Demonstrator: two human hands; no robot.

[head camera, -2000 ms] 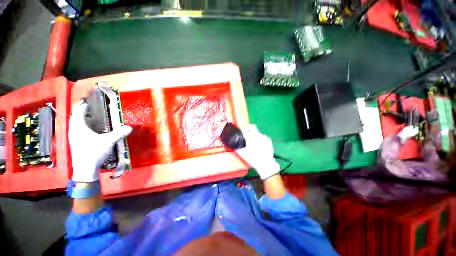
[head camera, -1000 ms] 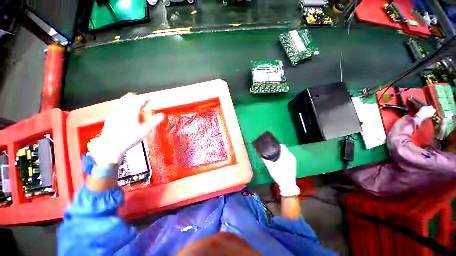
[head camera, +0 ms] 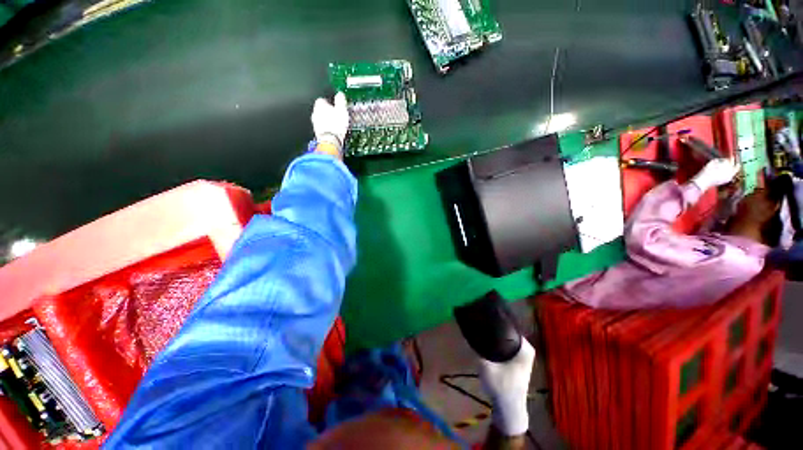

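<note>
My left hand (head camera: 330, 120), in a white glove, is stretched out to the left edge of a green circuit board (head camera: 380, 109) on the dark green belt. Its fingers touch the board's edge; whether they grip it is hard to tell. My right hand (head camera: 508, 378), also gloved, holds a black handheld scanner (head camera: 490, 326) low in front of the black box. A red foam tray (head camera: 132, 217) lies at the lower left, partly hidden by my left sleeve. One of its pockets holds a board with a ribbed heatsink (head camera: 63, 383); bubble wrap (head camera: 167, 308) lines the other.
Another board (head camera: 453, 31) lies farther up the belt (head camera: 220, 97). A black box (head camera: 519, 206) stands on the green mat (head camera: 396, 255) beside white paper (head camera: 595, 204). At right, a person in pink-purple clothing (head camera: 678, 233) works above stacked red trays (head camera: 616, 378).
My left hand has left the tray and reached out to the nearer board. The board in the tray is now uncovered. My right hand has moved lower with the scanner, and the view has shifted right.
</note>
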